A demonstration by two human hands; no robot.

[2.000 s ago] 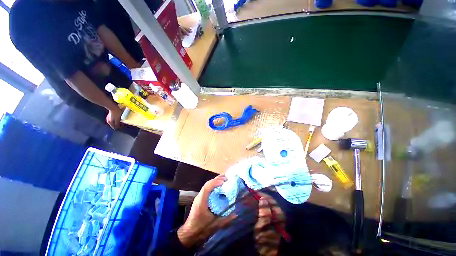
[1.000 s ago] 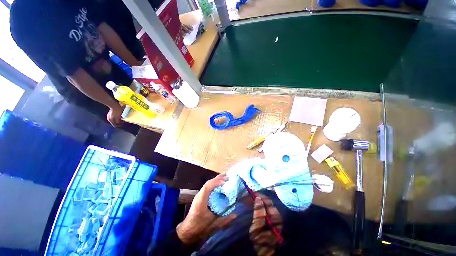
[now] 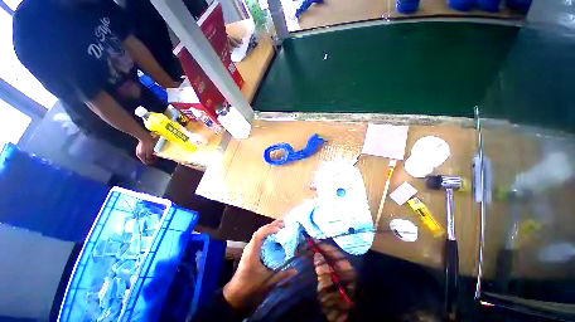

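A light-blue workpiece (image 3: 281, 245) with a rounded, hollow end is in my left hand (image 3: 253, 270), its fingers around the near left side. A white and light-blue sole-shaped piece (image 3: 341, 210) with dark holes joins or touches it and extends to the right. My right hand (image 3: 334, 283) holds a slim red-handled tool (image 3: 338, 282), its tip against the workpiece. Where tip and piece meet is too small to tell clearly. The right hand is partly in shadow and blurred.
A blue strap loop (image 3: 293, 151), white square pad (image 3: 385, 140), round white pad (image 3: 427, 156), thin stick (image 3: 384, 194), yellow cutter (image 3: 425, 217) and hammer (image 3: 450, 239) lie on the bench. A blue crate (image 3: 165, 251) stands left. A person (image 3: 82, 56) stands beyond the side table with a yellow bottle (image 3: 166, 129).
The sole-shaped piece has shifted slightly left, showing the small white oval piece on the bench. Both hands keep their hold. A small speck on the green belt has moved left.
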